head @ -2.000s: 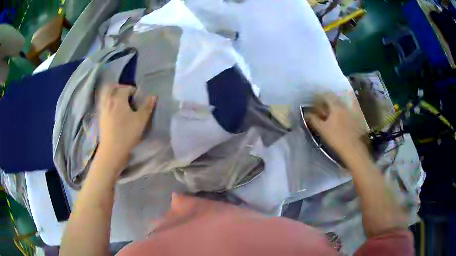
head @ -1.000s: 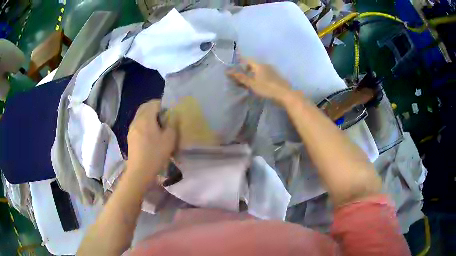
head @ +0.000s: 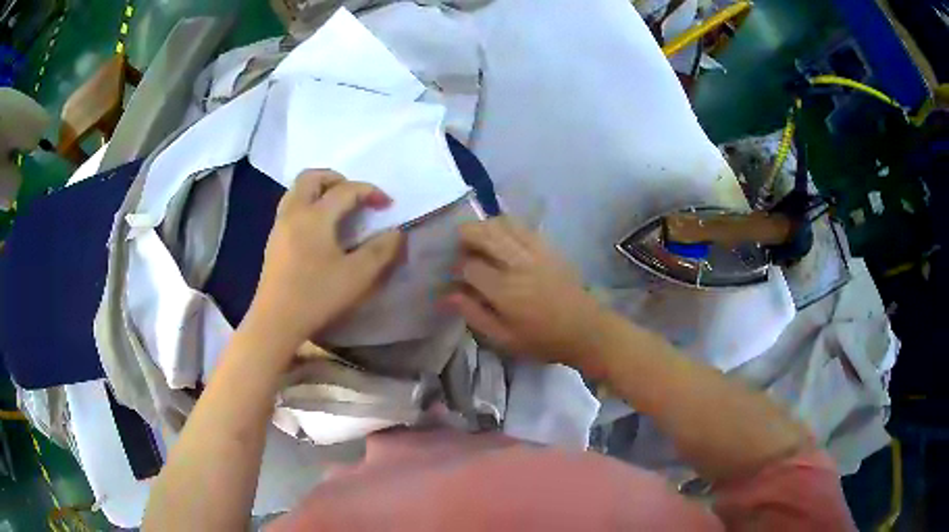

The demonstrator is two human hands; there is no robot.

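Observation:
A light grey garment (head: 401, 301) with white interlining (head: 359, 135) lies bunched over the navy padded board (head: 62, 270). My left hand (head: 328, 249) is on the garment at the lower edge of the white panel, thumb and fingers pinching cloth there. My right hand (head: 515, 275) rests on the grey cloth to the right, fingers bent and slightly blurred; whether it grips the cloth is unclear. The steam iron (head: 713, 244), with brown handle and blue part, lies at the right, pointed end to the left, untouched by either hand.
The white-covered table (head: 583, 114) extends behind and right. A dark bar (head: 135, 431) is near left. Grey cloth (head: 832, 364) hangs at the right. A yellow-black hose (head: 786, 151) and black cord rise behind the iron. A brown wooden object (head: 92, 104) is at the far left.
My right hand has come back from the iron, then nearer to my left hand. The iron now lies further left, point leftward. The white panel is spread lower and the yellow patch no longer shows.

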